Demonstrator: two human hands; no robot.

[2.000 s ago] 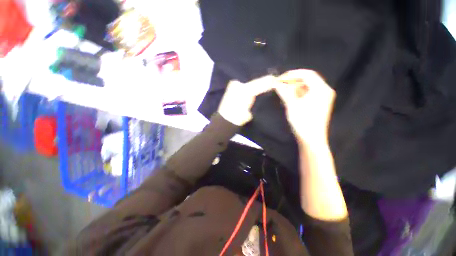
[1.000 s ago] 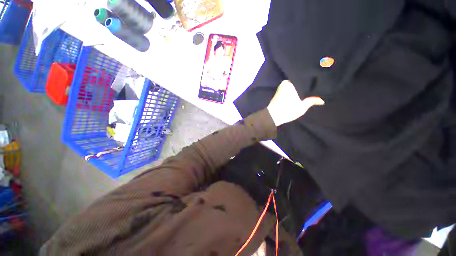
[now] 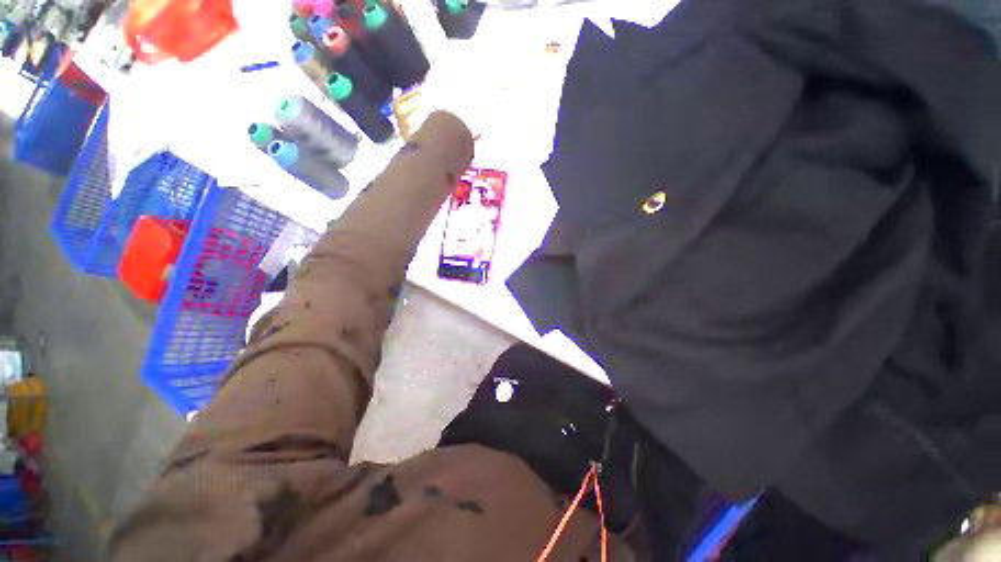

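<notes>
The black garment (image 3: 746,253) lies spread over the right side of the table. A round gold metal button (image 3: 654,202) shows on it. My left arm reaches forward over the table; my left hand (image 3: 456,75) is washed out against the white surface by the gold patterned box (image 3: 408,112), and its fingers cannot be made out. A small blurred part of what looks like my right hand (image 3: 980,537) shows at the lower right corner, cut off by the edge. No needle or thread can be made out.
Several thread cones (image 3: 318,123) lie left of the box. A lit smartphone (image 3: 473,226) lies beside the garment. Blue baskets (image 3: 203,318) stand below the table's left edge, with a red item (image 3: 152,258). A red cord (image 3: 594,483) hangs at my front.
My left hand has left the garment and moved forward and left to the box. My right hand, earlier at the garment beside my left, is now only partly visible at the corner. The view has shifted.
</notes>
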